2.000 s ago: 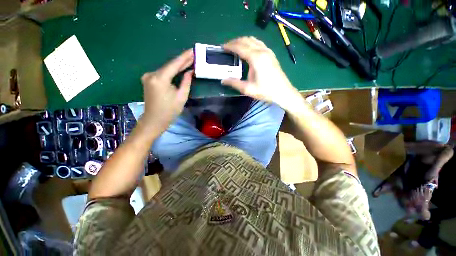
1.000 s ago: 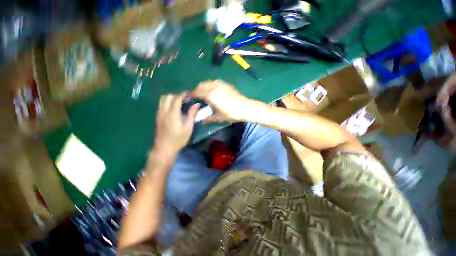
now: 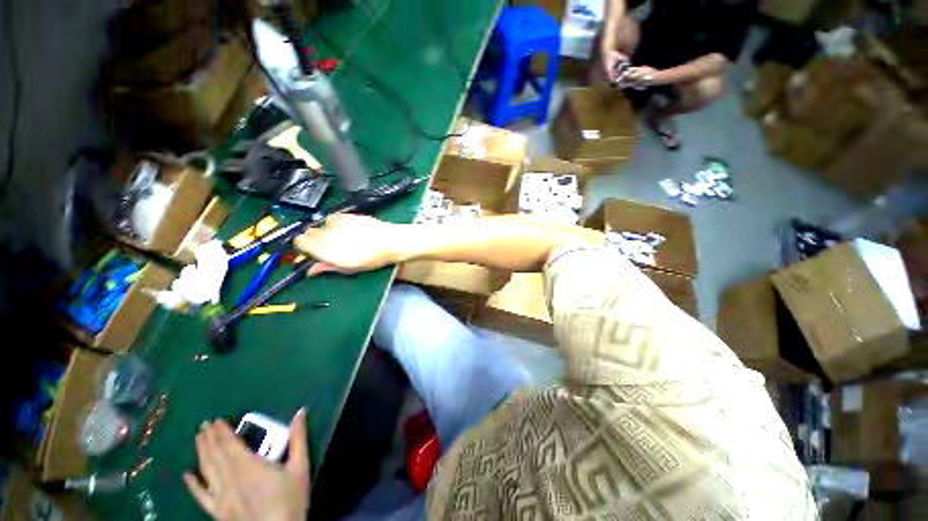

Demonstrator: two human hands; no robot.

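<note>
The white device (image 3: 263, 431) with a dark window lies at the green mat's near edge, low in the view. My left hand (image 3: 247, 476) is around it, fingers on one side and thumb on the other; the hand covers part of it. My right hand (image 3: 346, 244) is among the tools, closed around the dark handle of the hammer (image 3: 220, 334). The hammer's head rests at or just above the mat, and the hand hides part of the handle.
A yellow-handled screwdriver (image 3: 273, 308), blue-handled pliers (image 3: 262, 275) and a black wand (image 3: 382, 191) lie near my right hand. Small copper-red parts (image 3: 153, 419) are on the mat. Cartons (image 3: 651, 229) with white units stand beyond the bench edge, near a blue stool (image 3: 526, 61) and a person (image 3: 672, 71).
The view has swung right. My hands have parted: my left hand has the device down at the mat, and my right hand has let go of it and taken hold of the hammer handle.
</note>
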